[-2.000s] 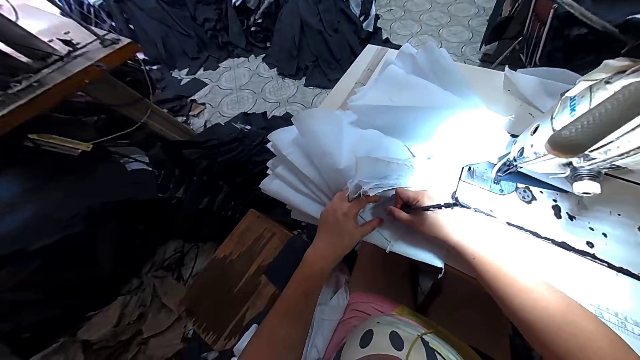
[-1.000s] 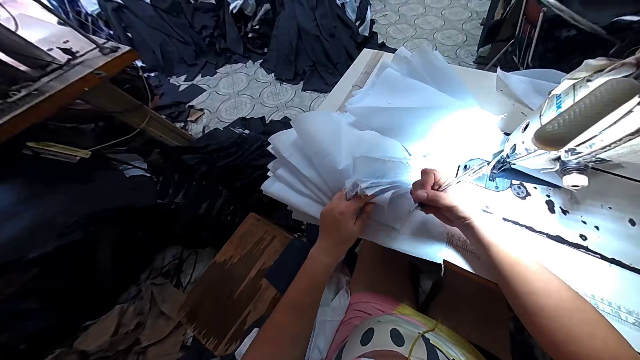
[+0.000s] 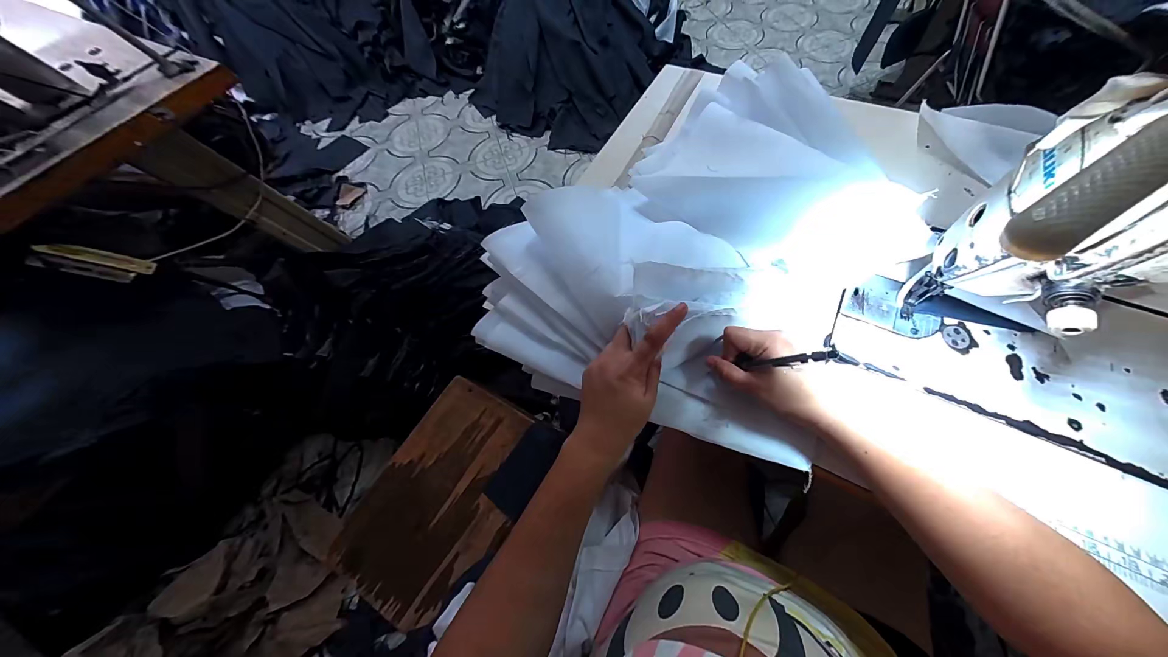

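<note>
White fabric pieces (image 3: 584, 274) lie fanned out in layers on the sewing table. My left hand (image 3: 625, 374) rests on the near layers with its fingers bent, at the frayed edge of a smaller white piece (image 3: 684, 283); whether it pinches cloth is unclear. Close to its right, my right hand (image 3: 762, 370) is closed around a thin dark tool (image 3: 789, 360), whose kind I cannot tell, and its fingertips touch the cloth. To the right of both hands stands a sewing machine head (image 3: 1086, 192), its needle area above a metal plate (image 3: 885, 306). Glare hides part of the cloth.
Another white cloth piece (image 3: 990, 137) lies behind the machine. A second machine table (image 3: 119, 119) is at the upper left. Dark cloth heaps (image 3: 383, 292) cover much of the floor, and a worn wooden board (image 3: 429, 493) lies low, left of my legs.
My right hand has moved left and down from beside the machine's needle area, back over the near cloth. The dark tool shows more clearly now. My left index finger has lifted and stretched out.
</note>
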